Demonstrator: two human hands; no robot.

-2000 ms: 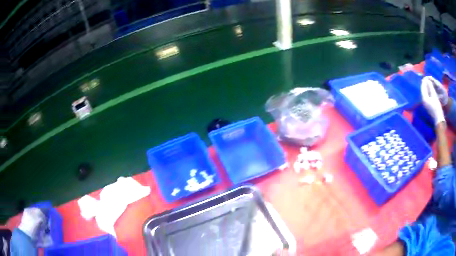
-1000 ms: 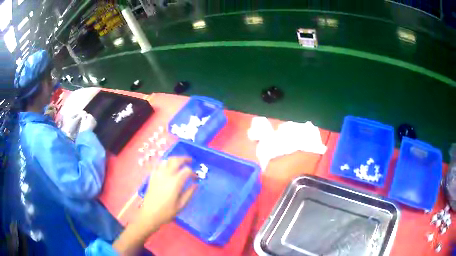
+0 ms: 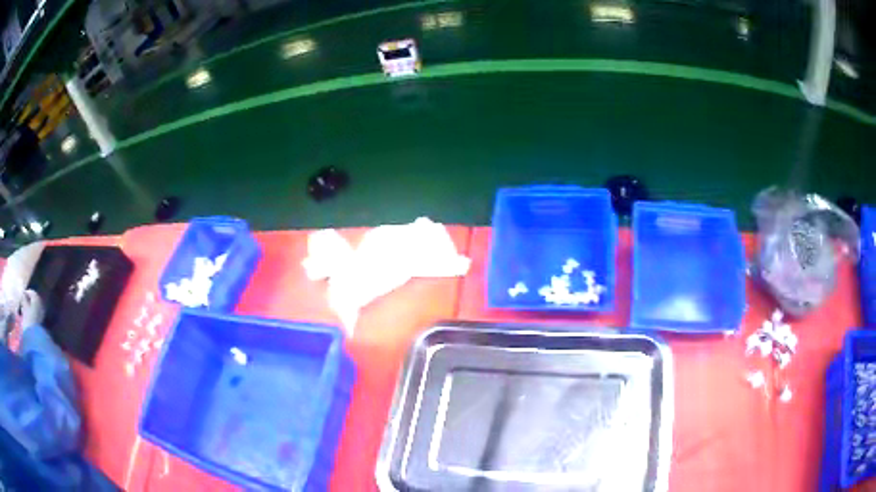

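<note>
Neither of my hands shows in the current view. Nearest in front is a shiny steel tray (image 3: 528, 336), cut off by the bottom edge; glare hides what may lie in it. To its left stands a large blue bin (image 3: 336, 384) with a small white part (image 3: 238, 356) near its back wall. Behind the tray, a small blue bin (image 3: 552, 231) holds several white parts (image 3: 573, 286) and a second blue bin (image 3: 685, 264) beside it looks empty. A loose pile of white parts (image 3: 772, 341) lies right of the tray.
A white cloth (image 3: 394, 264) lies behind the tray at left. A clear bag (image 3: 802, 255) is behind the pile. A deep bin (image 3: 836, 413) is cut off at right. At left are a small bin (image 3: 213, 250), a black tray (image 3: 106, 317) and a person's blue sleeve (image 3: 43, 384).
The view has swung left, then partly back right. A bare hand seen over the large left bin a second ago is out of the picture. That bin shows fewer white parts.
</note>
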